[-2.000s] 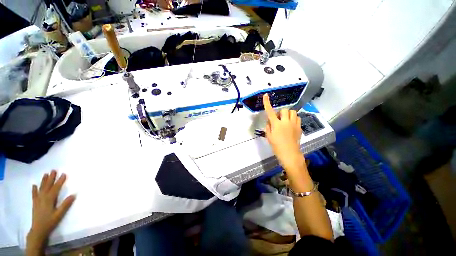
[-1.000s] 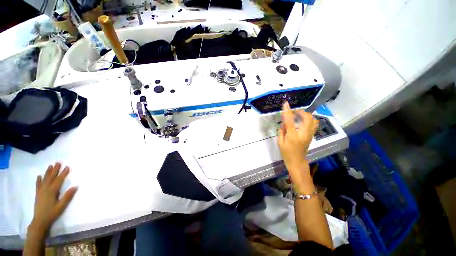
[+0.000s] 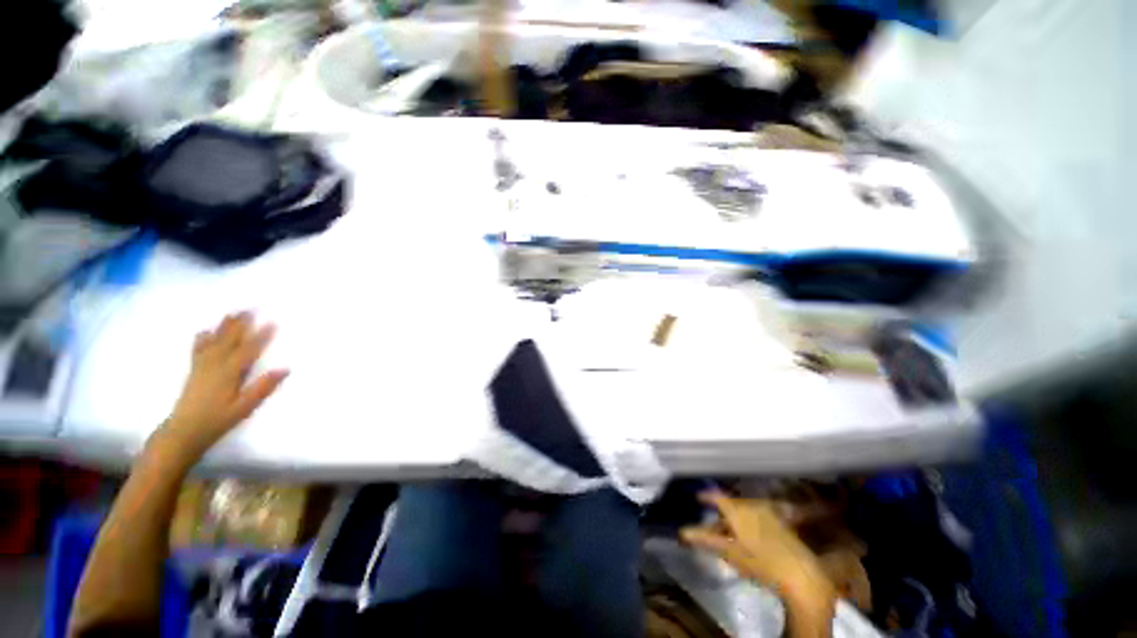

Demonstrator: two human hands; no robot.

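The view is blurred. A dark panel (image 3: 540, 405) bordered by white fabric (image 3: 542, 470) lies at the table's front edge and hangs partly over it. The sewing machine (image 3: 611, 199) stands behind it, with its needle area (image 3: 544, 264) above the panel. The control panel (image 3: 860, 277) is at the right of the head. My left hand (image 3: 228, 380) lies flat on the white table with fingers apart, left of the panel. My right hand (image 3: 758, 543) is below the table's front edge, right of my lap, its fingers spread and blurred; no held thing shows.
A stack of dark cut panels (image 3: 215, 172) lies at the upper left of the table. A brown patch (image 3: 663, 329) is on the machine bed. A blue crate (image 3: 1016, 523) is below right, another blue crate (image 3: 77, 576) below left. Dark and white fabric lies below the table.
My right hand has left the control panel and moved down below the table edge. The view has swung left, shifting everything rightward. My left hand stays flat; the dark panel remains at the edge.
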